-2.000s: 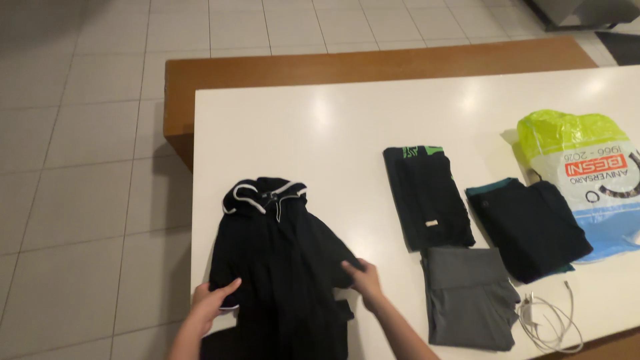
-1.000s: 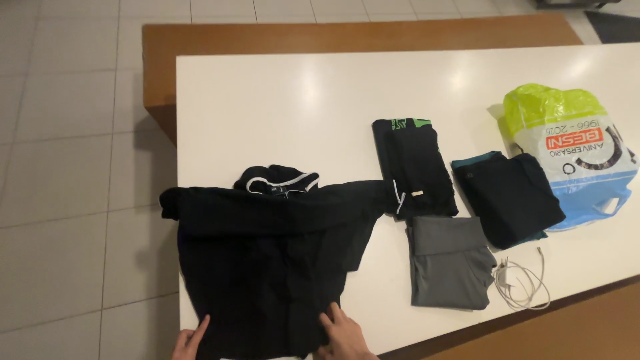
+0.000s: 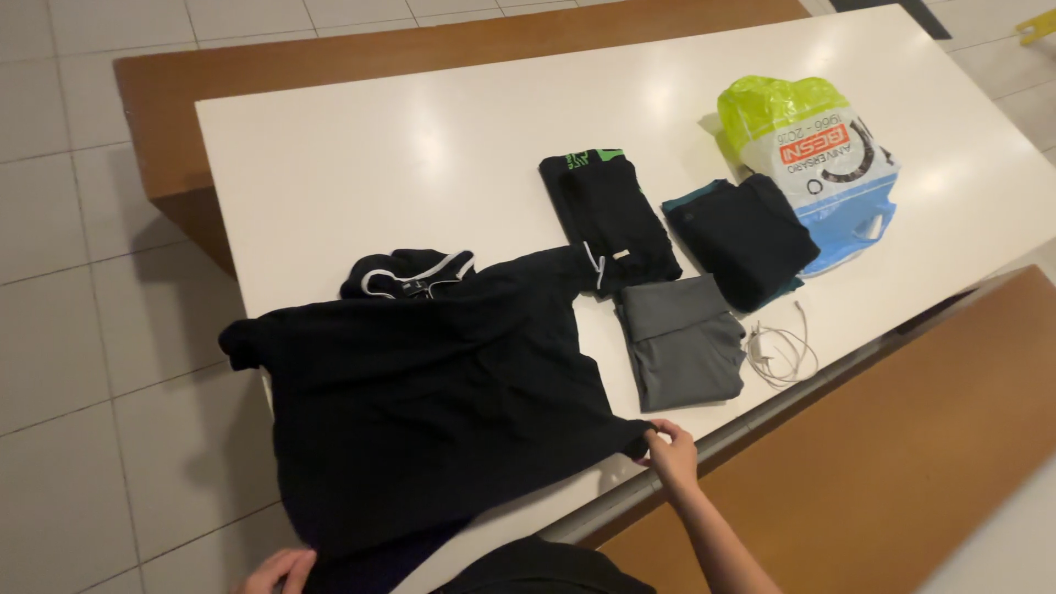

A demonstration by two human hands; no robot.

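A black hooded garment (image 3: 445,388) with white trim lies spread at the near left end of the white table, its hood (image 3: 408,274) at the far side and one sleeve reaching toward the folded clothes. My right hand (image 3: 672,454) pinches its lower right corner at the table's near edge. At the bottom of the view, my left hand (image 3: 285,571) is at the lower left corner of the garment, partly cut off by the frame, with its fingers against the cloth. The sleeve's white-trimmed cuff touches a folded black garment with green print (image 3: 606,219).
On the white table (image 3: 462,157) are a folded gray garment (image 3: 681,342), a folded black garment with teal edges (image 3: 738,239), a coiled white cable (image 3: 780,355) and a colorful plastic bag (image 3: 817,165). Brown benches (image 3: 330,62) run along both long sides.
The black garment has gone from a narrow bunch to a wide spread, its sleeves out to both sides. My right hand has moved to the right with the hem corner. The view has shifted.
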